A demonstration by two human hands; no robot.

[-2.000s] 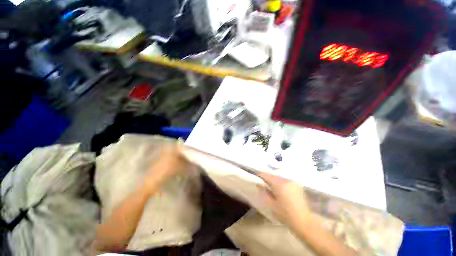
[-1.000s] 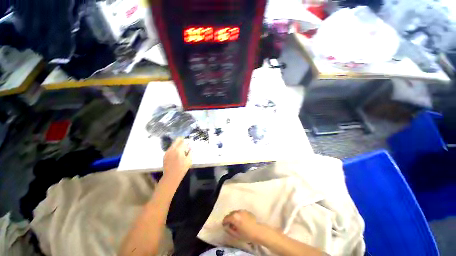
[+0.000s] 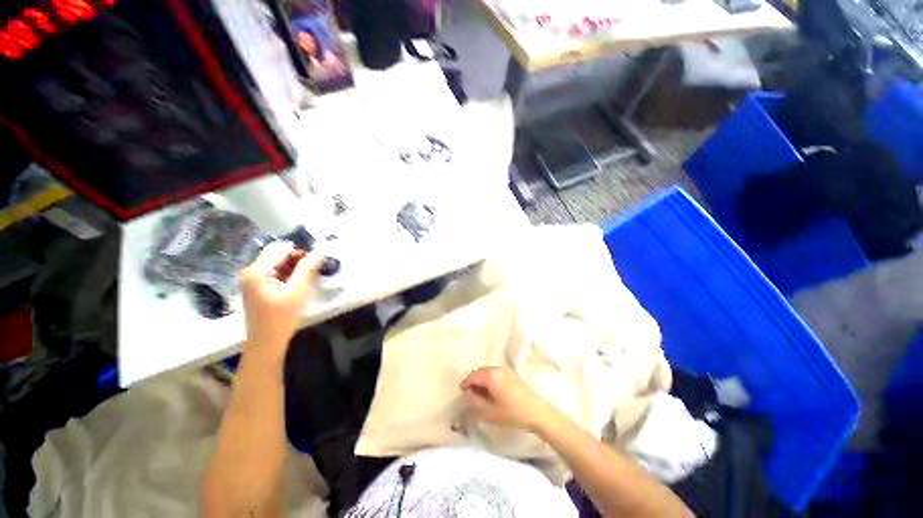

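Observation:
A beige garment point(image 3: 445, 354) lies bunched across my lap, its upper edge against the table's front. My right hand point(image 3: 496, 397) rests on it with the fingers curled; a fold may be between them, but I cannot tell. My left hand point(image 3: 278, 288) is over the front left of the white table point(image 3: 385, 265), fingertips pinched together near small dark buttons point(image 3: 329, 266). Whether it holds a button is too blurred to tell. A crumpled plastic bag point(image 3: 207, 248) lies just left of that hand. The press dies are not clearly visible.
The black control panel point(image 3: 132, 111) with red border hangs over the table's left side. Dark button piles point(image 3: 415, 220) lie right of my left hand. A blue bin point(image 3: 729, 324) stands right of my lap. More beige cloth point(image 3: 132, 445) is at lower left.
The view has turned to the right. Since the earliest frame, both hands have left the garment's long edge at the table; the left moved onto the table and the garment dropped to the lap.

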